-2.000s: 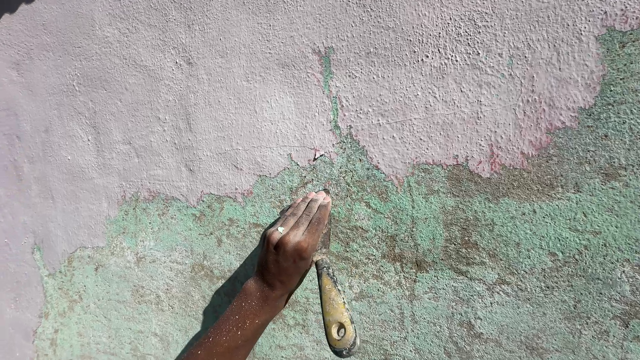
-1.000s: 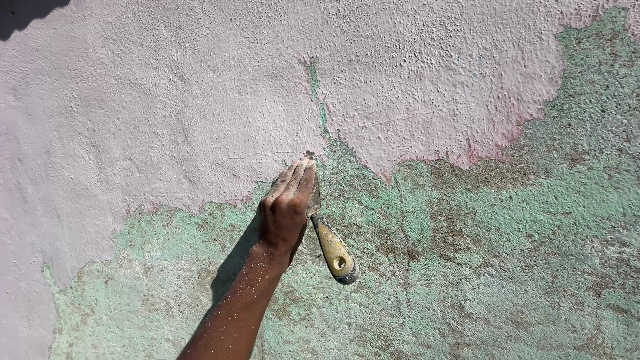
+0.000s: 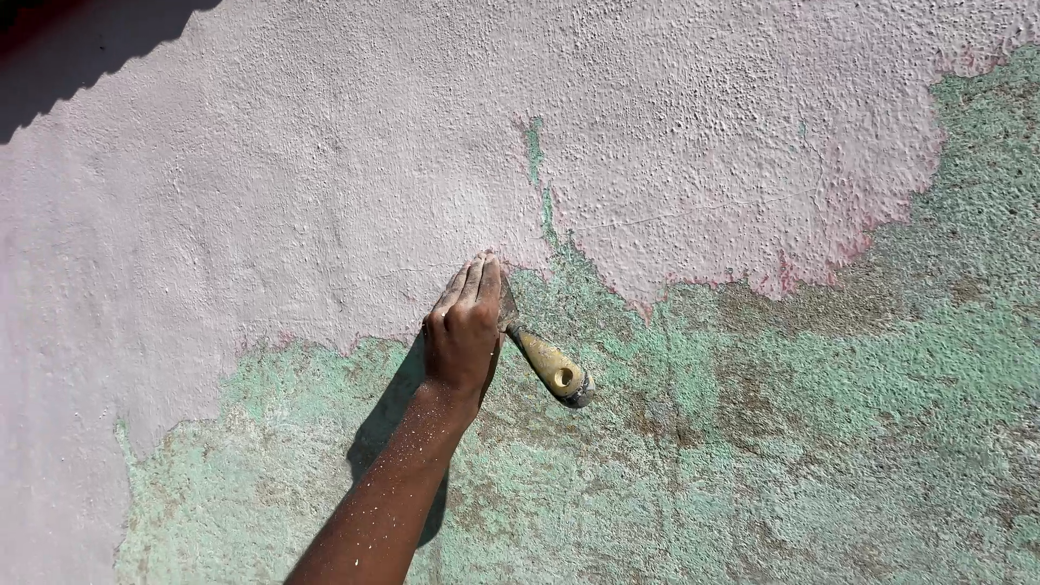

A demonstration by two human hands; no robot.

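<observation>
My left hand (image 3: 465, 325) is raised against a painted wall, its back toward me and its fingers pointing up. It holds a putty knife (image 3: 552, 366) by the metal blade, so that the handle sticks out free to the lower right. The worn yellow handle has a hole and a dark end. Part of the blade and my thumb are hidden behind the fingers. The fingertips are dusty and lie at the ragged lower edge of the pale pink paint (image 3: 341, 162), beside bare green paint (image 3: 780, 455). My right hand is out of view.
A narrow green strip (image 3: 534, 150) runs up into the pink paint above my hand. Brownish patches (image 3: 747, 398) mark the green area at the right. A jagged shadow (image 3: 89, 53) falls across the upper left corner. Pale flecks dot my forearm.
The handle of the putty knife has swung from pointing nearly straight down to the lower right. My left hand has moved up to the edge of the pink paint.
</observation>
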